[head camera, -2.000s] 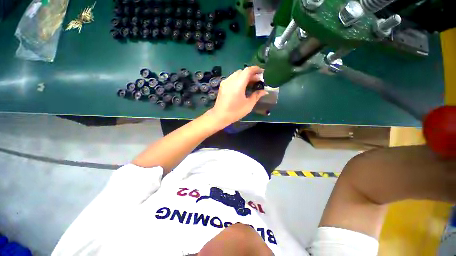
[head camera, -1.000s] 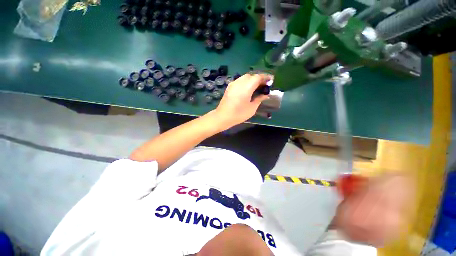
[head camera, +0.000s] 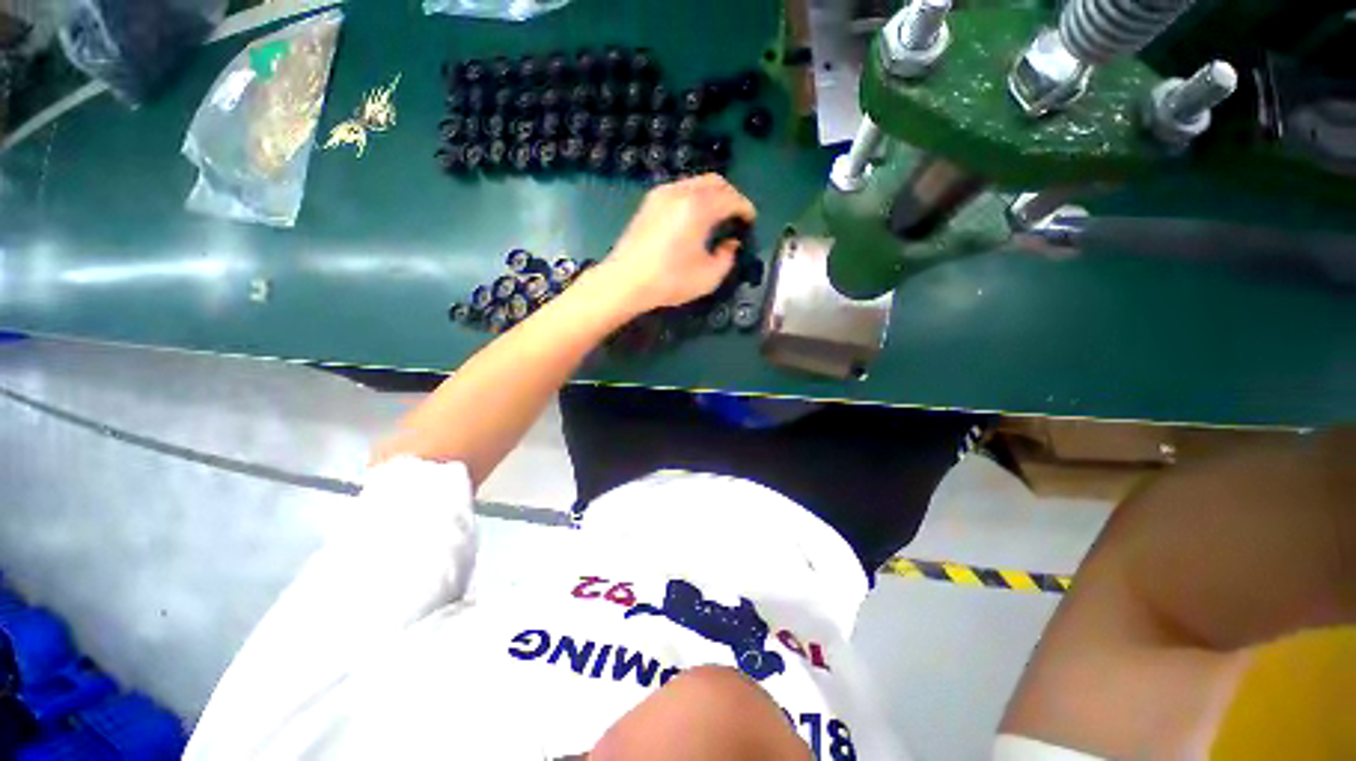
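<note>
My left hand (head camera: 677, 245) is closed on a small black cap (head camera: 729, 234), left of the silver press block (head camera: 825, 309). The block's top shows bare beside the green press (head camera: 1011, 112). Loose black caps with grey ring ends (head camera: 521, 286) lie near the table edge, partly hidden by my left forearm and hand. Tight rows of black caps (head camera: 558, 119) lie farther back. The steel lever (head camera: 1190, 241) runs out to the right; its ball is out of the picture. My right hand is cut off by the right edge; only the forearm shows.
A clear plastic bag (head camera: 268, 127) and a pile of small gold-coloured pieces (head camera: 367, 116) lie at the left on the green table (head camera: 357, 283). A dark bag (head camera: 141, 37) is at the far left. Cardboard (head camera: 1078, 454) shows below the table edge.
My left hand has moved left off the block, over the loose caps. The lever has swung back up to the right, and my right hand has left the picture. The view has shifted.
</note>
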